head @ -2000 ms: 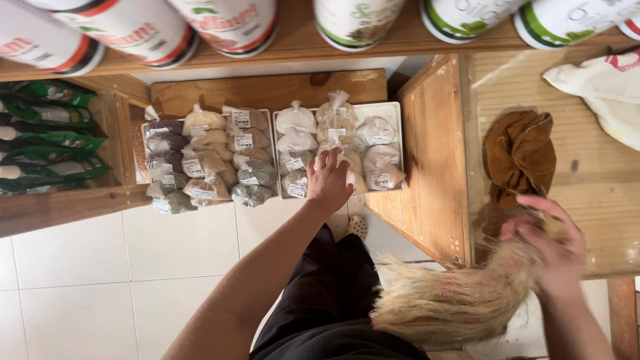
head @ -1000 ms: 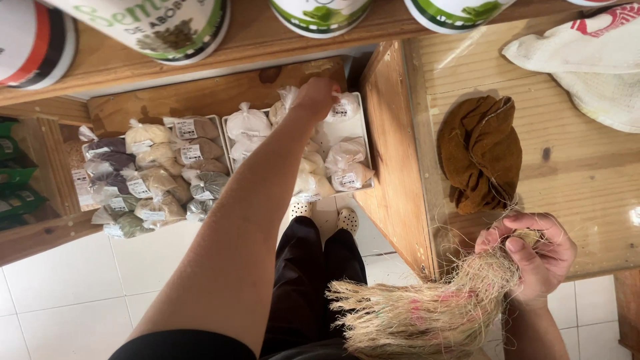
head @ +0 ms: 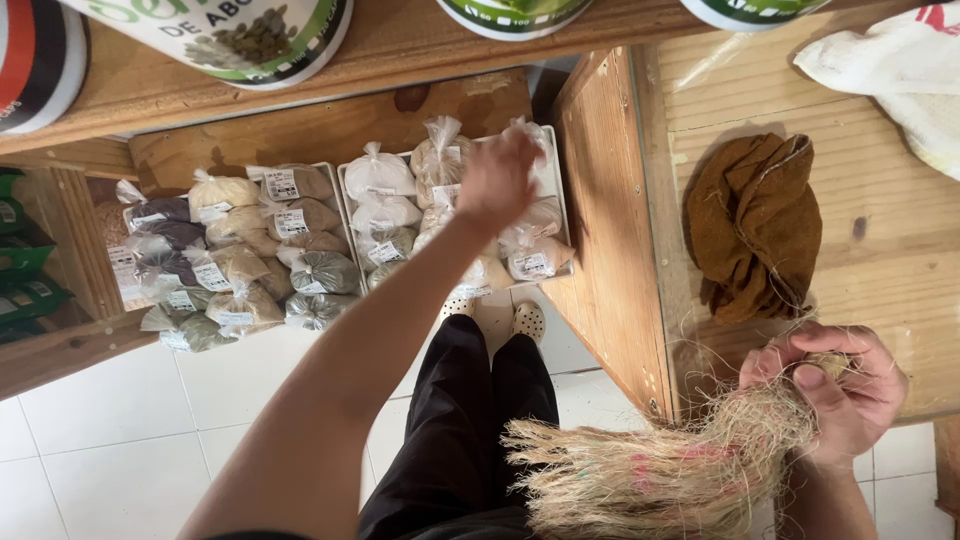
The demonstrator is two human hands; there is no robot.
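My left hand (head: 499, 176), slightly blurred, reaches over the right white tray (head: 566, 217) and touches or nearly touches a clear plastic bag (head: 531, 135) at its far right corner; whether it grips the bag cannot be told. Knotted bags of powder (head: 379, 174) fill much of that tray. The left tray (head: 341, 210) carries more bags, tan, dark and grey-green (head: 324, 271). In my right hand (head: 840, 390) is the bound end of a bundle of pale natural fibres (head: 660, 465), with pink-tinged strands hanging to the left. A crumpled brown cloth (head: 754, 225) lies just beyond it.
Large white supplement tubs (head: 247, 37) stand on a wooden shelf (head: 405, 52) above the trays. An upright wooden panel (head: 615, 225) divides the trays from the wooden counter (head: 877, 247), where a white cloth (head: 900, 82) lies. Green packets (head: 26, 262) sit at far left.
My left hand has moved from the middle of the right tray to its far right corner. The fibre bundle stays in my right hand. The view has shifted noticeably.
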